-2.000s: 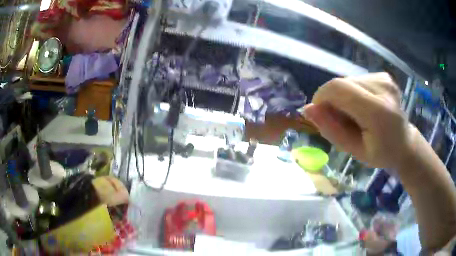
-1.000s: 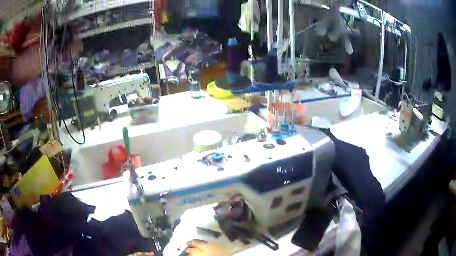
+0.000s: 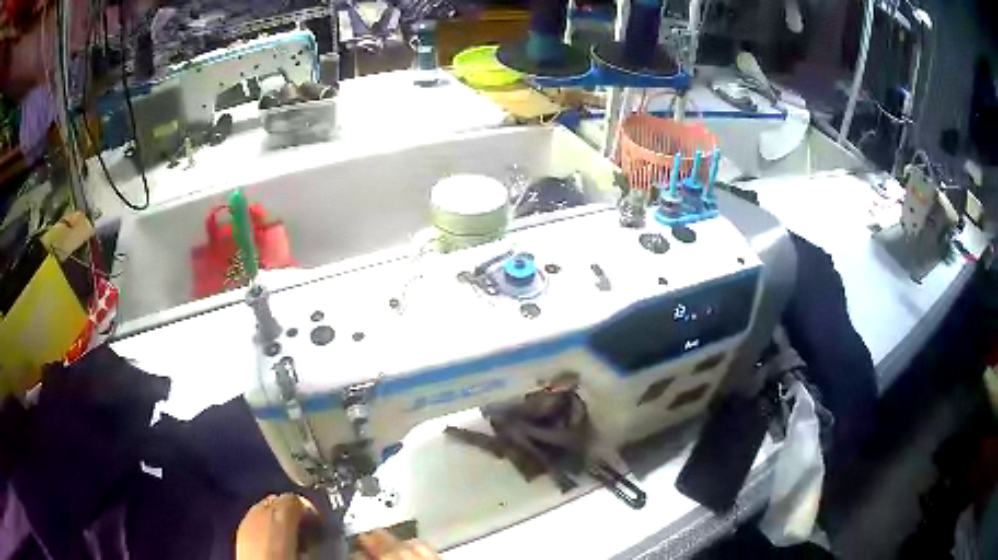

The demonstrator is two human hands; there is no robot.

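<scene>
The white sewing machine [image 3: 492, 317] with a blue stripe stands in front of me. Its needle and presser foot [image 3: 348, 473] are at the left end of the head. My left hand [image 3: 274, 529] is at the bottom edge, just below the needle area, cut off by the frame. My right hand [image 3: 394, 546] shows only as fingers beside it on the bed, also cut off. Whether either hand grips something cannot be told. Dark cloth [image 3: 208, 465] lies left of the needle. A crumpled brown-grey scrap [image 3: 542, 427] hangs under the arm.
A black looped handle [image 3: 618, 482] and a flat black rectangle [image 3: 722, 451] lie at the right. Behind the machine are a pale green lidded mug [image 3: 468, 206], a red bag [image 3: 279, 243] in the trough and an orange basket [image 3: 665, 148]. Dark cloth [image 3: 837, 312] drapes at the right end.
The view has swung down from the overhead frame to the machine and moved closer. The raised hand seen earliest is no longer up. Both hands now show at the bottom by the needle.
</scene>
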